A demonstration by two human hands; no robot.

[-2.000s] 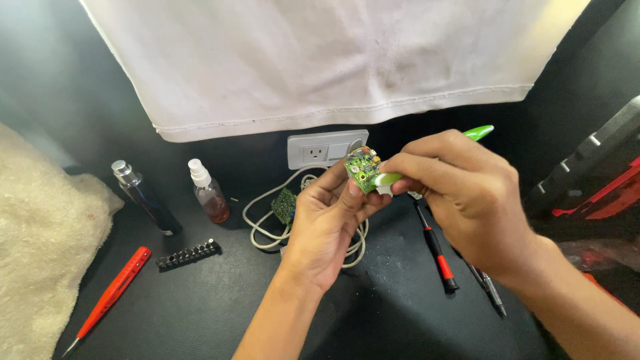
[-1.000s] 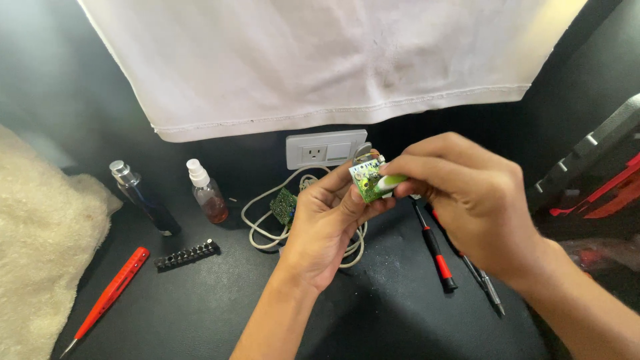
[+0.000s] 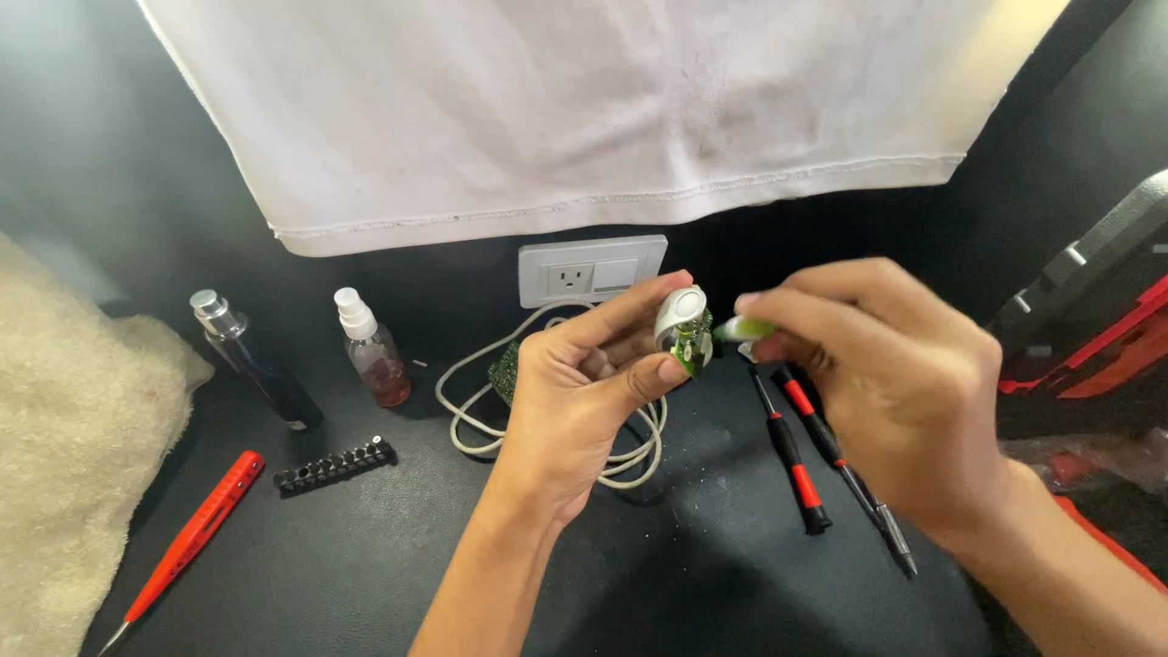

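Note:
My left hand (image 3: pixel 584 392) pinches a small green circuit board (image 3: pixel 691 345) with a white rounded plastic part (image 3: pixel 680 313) on it, held up near the middle of the view. Just right of the board, my right hand (image 3: pixel 876 383) grips a green and white handled tool (image 3: pixel 746 328); its tip points at the board and its kind is unclear. Whether the tip touches the board cannot be told. Behind my left hand, a pale cable (image 3: pixel 456 420) lies coiled beside another green circuit board (image 3: pixel 504 372), partly hidden.
At left lie a cream fluffy cloth (image 3: pixel 73 438), a red screwdriver (image 3: pixel 196 538), a bit holder (image 3: pixel 335 465), a dark bottle (image 3: pixel 260 365) and a spray bottle (image 3: pixel 376 356). Black and red screwdrivers (image 3: pixel 796 470) lie at right. A white cloth (image 3: pixel 593 119) hangs above a wall outlet (image 3: pixel 570 276).
The board in my left hand has been turned, and its white rounded part now faces me. My right hand has drawn the green and white tool a little to the right.

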